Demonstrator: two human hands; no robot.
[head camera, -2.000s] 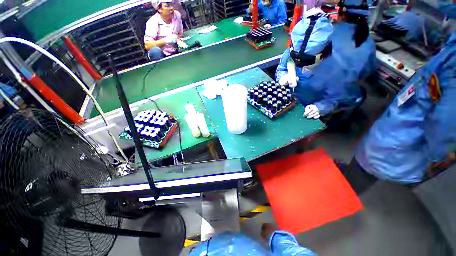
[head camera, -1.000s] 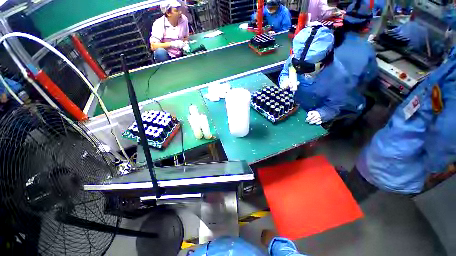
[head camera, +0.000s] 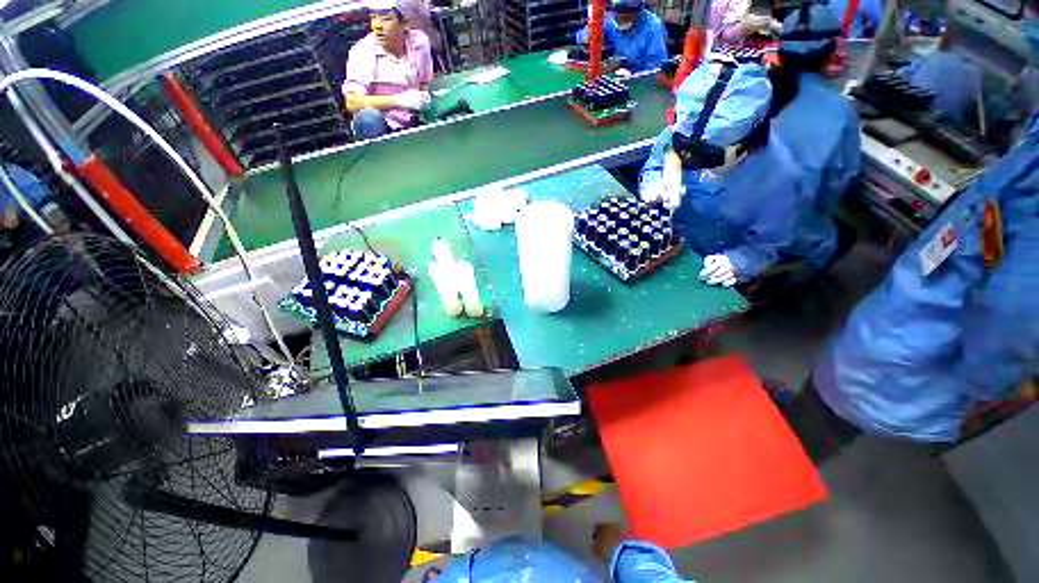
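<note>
A white translucent tub (head camera: 545, 256) stands on the green bench. Right of it, a block of dark capacitors with pale tops (head camera: 627, 236) sits on a board with a reddish edge. Two slim cream bottles (head camera: 456, 279) are left of the tub. Another populated board (head camera: 351, 293) lies farther left. At the bottom edge, a small brown shape beside a blue cuff appears to be part of my right hand (head camera: 607, 539); it is small and cut off, and its fingers cannot be made out. My left hand is not in view.
A seated worker (head camera: 723, 194) with white gloves is at the bench's far right side; another person's blue sleeve (head camera: 911, 353) is at right. A red sheet (head camera: 706, 450) lies low in front. A monitor (head camera: 387, 408) and fan (head camera: 125, 421) stand left. A conveyor (head camera: 433, 165) runs behind.
The view has shifted slightly. The seated pink-clad worker's face has turned toward the camera. The cuff at the bottom edge has barely moved.
</note>
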